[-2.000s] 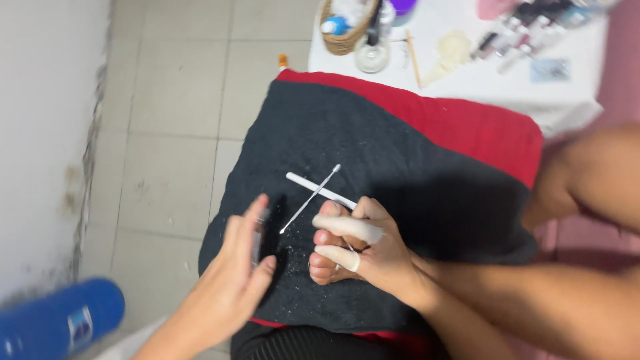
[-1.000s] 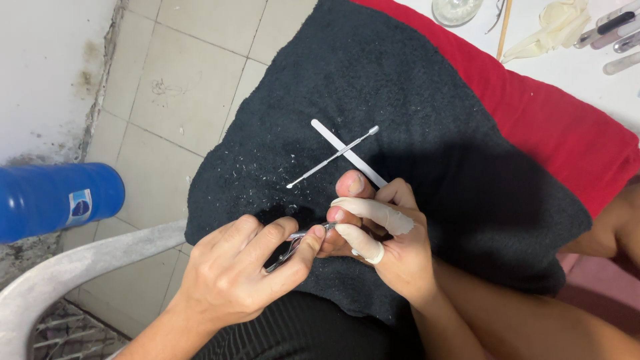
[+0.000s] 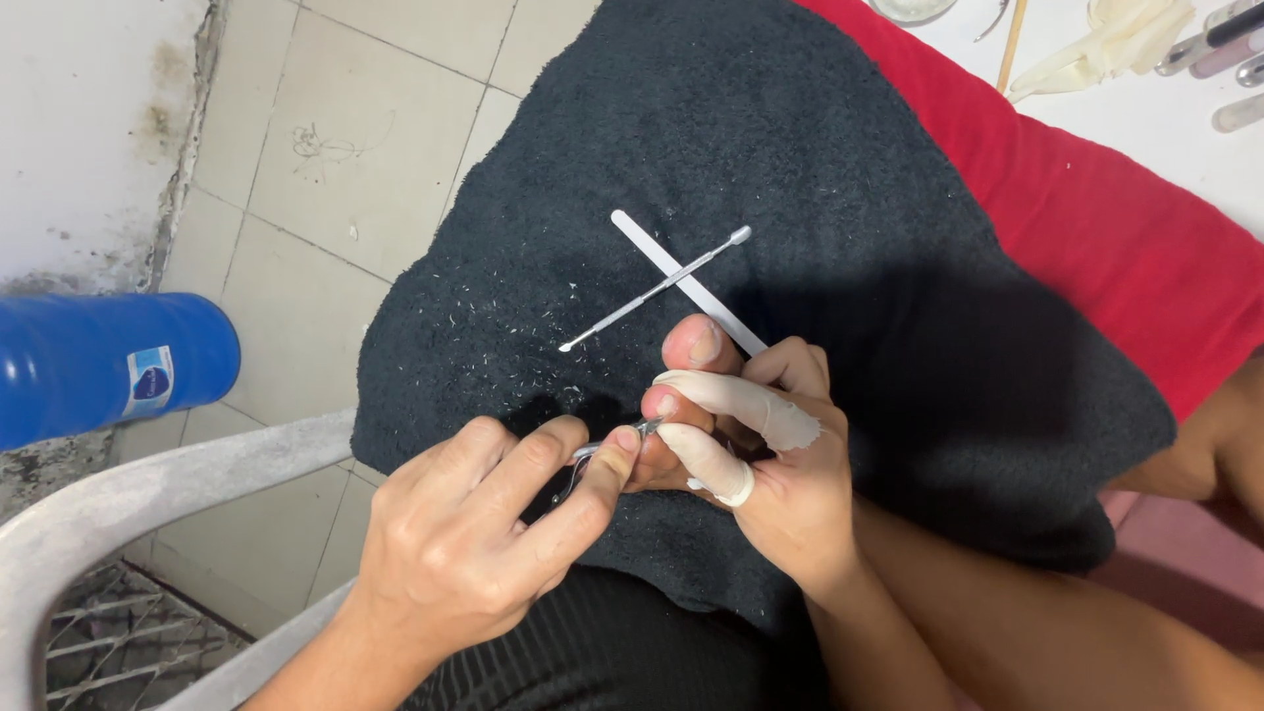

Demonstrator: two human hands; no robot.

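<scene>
My left hand (image 3: pixel 484 523) grips metal cuticle nippers (image 3: pixel 583 456), their tips at a toe of another person's foot (image 3: pixel 701 346). With latex finger covers on two fingers, my right hand (image 3: pixel 780 444) holds that foot by the toes. The foot rests on a black towel (image 3: pixel 750 128) across my lap. Beyond the big toe, a double-ended metal cuticle pusher (image 3: pixel 642 298) lies crossed over a white nail file (image 3: pixel 726 318), whose near end is hidden by the foot and hand. Small pale clippings are scattered on the towel.
A red cloth (image 3: pixel 1066 178) borders the towel. The white table (image 3: pixel 1155 128) at top right carries a wooden stick (image 3: pixel 1012 44), a crumpled latex glove (image 3: pixel 1106 49) and several bottles or tools. On the left are a blue cylindrical container (image 3: pixel 109 365) and a grey chair arm (image 3: pixel 188 479).
Two seconds ago my left hand was apart from the foot; since one second ago it has the nippers at the toes. My right hand stays on the foot. The view has shifted closer.
</scene>
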